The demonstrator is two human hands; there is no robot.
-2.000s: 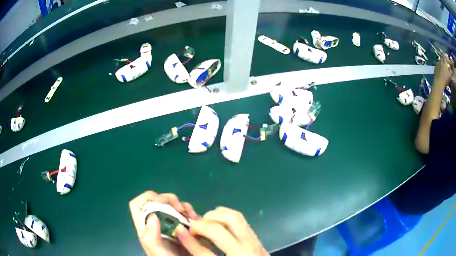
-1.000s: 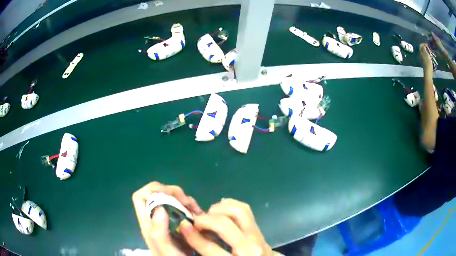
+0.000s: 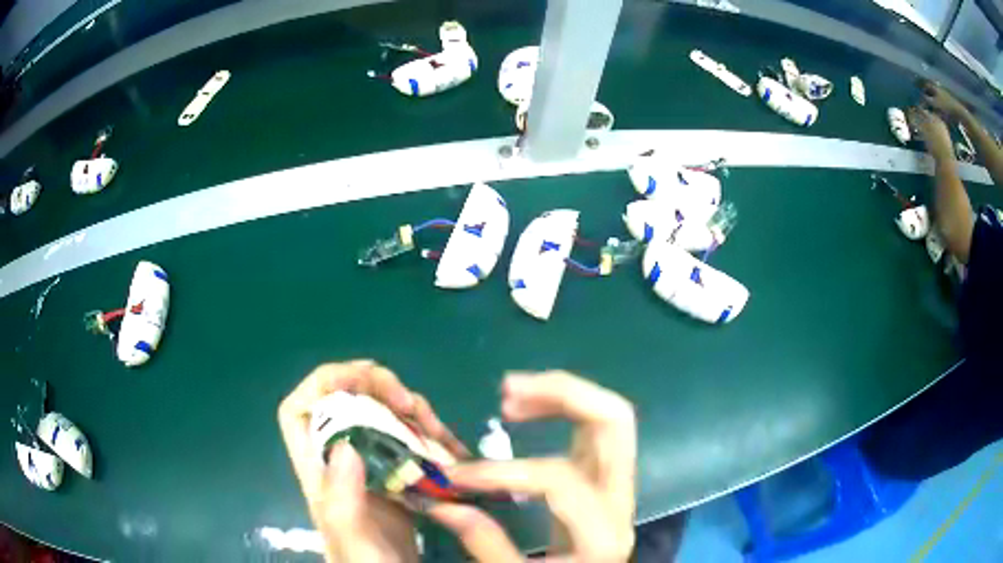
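Note:
My left hand [image 3: 335, 473] grips a white shell [image 3: 368, 416] near the bottom centre, open side facing up and right. A dark green circuit board [image 3: 379, 456] with a pale yellowish connector [image 3: 405, 476] lies at the shell's opening. Short red and blue lead wires [image 3: 436, 484] run from the connector to my right hand [image 3: 572, 467]. Its fingertips pinch around the wires, and one finger is raised apart. A small white piece [image 3: 496, 442] shows between my right fingers; whether it is held or lies behind them is unclear.
White shells with wired boards lie on the green bench [image 3: 275, 319]: two ahead [image 3: 475, 236], a pile to their right [image 3: 693, 280], others at left [image 3: 143, 313]. A pale rail [image 3: 330, 198] and upright post [image 3: 572, 77] divide off the belt with more shells. A person's arm [image 3: 951, 187] is at right.
Beyond the rail, the shells and flat strips have shifted right relative to the post. My right hand has opened out, one finger lifting, and the red and blue wires now show.

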